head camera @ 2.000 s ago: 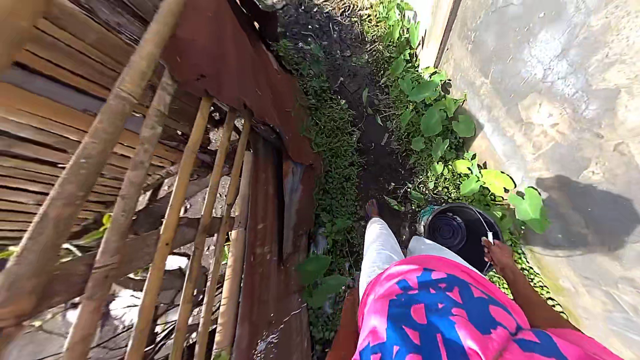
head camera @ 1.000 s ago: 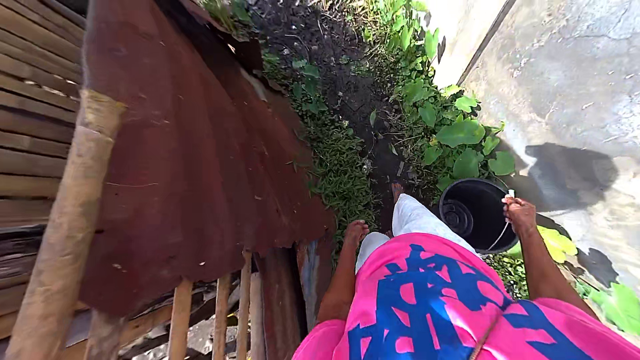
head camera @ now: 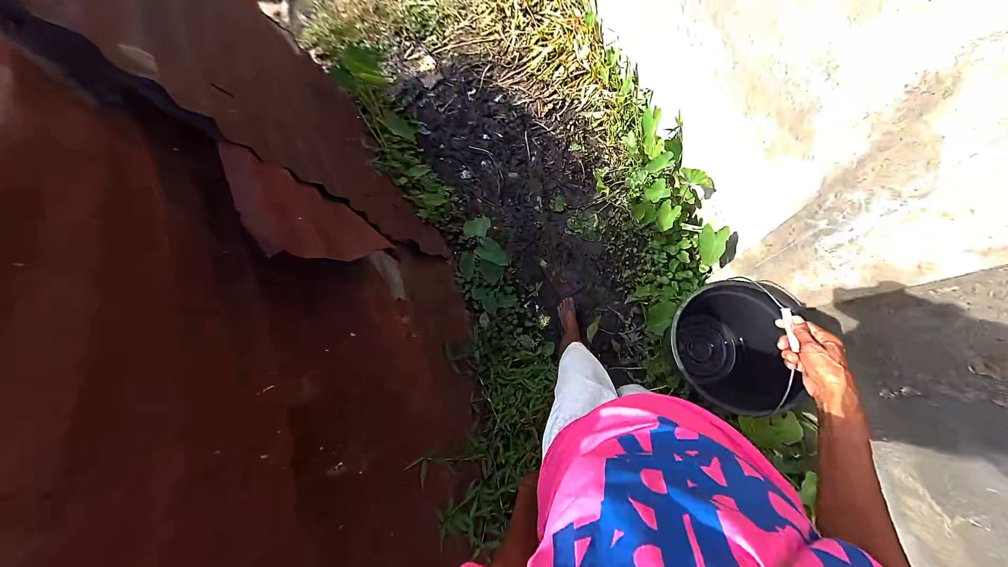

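My right hand is closed around the white grip on the wire handle of a black plastic bucket. The bucket hangs at my right side, its mouth facing up toward me, and nothing but its dark, ringed bottom shows inside. Of my left arm only a part of the forearm shows, low beside the pink and blue shirt; the left hand itself is hidden.
Rusty metal sheets with ragged edges stand close on my left. A dark dirt path runs ahead, with my bare foot on it. Leafy plants line the path beside a sunlit concrete wall on the right.
The bamboo poles and slats on the left have passed out of view, and rusty sheets fill that side. My left hand, visible one second ago, no longer shows. The bucket stays in my right hand.
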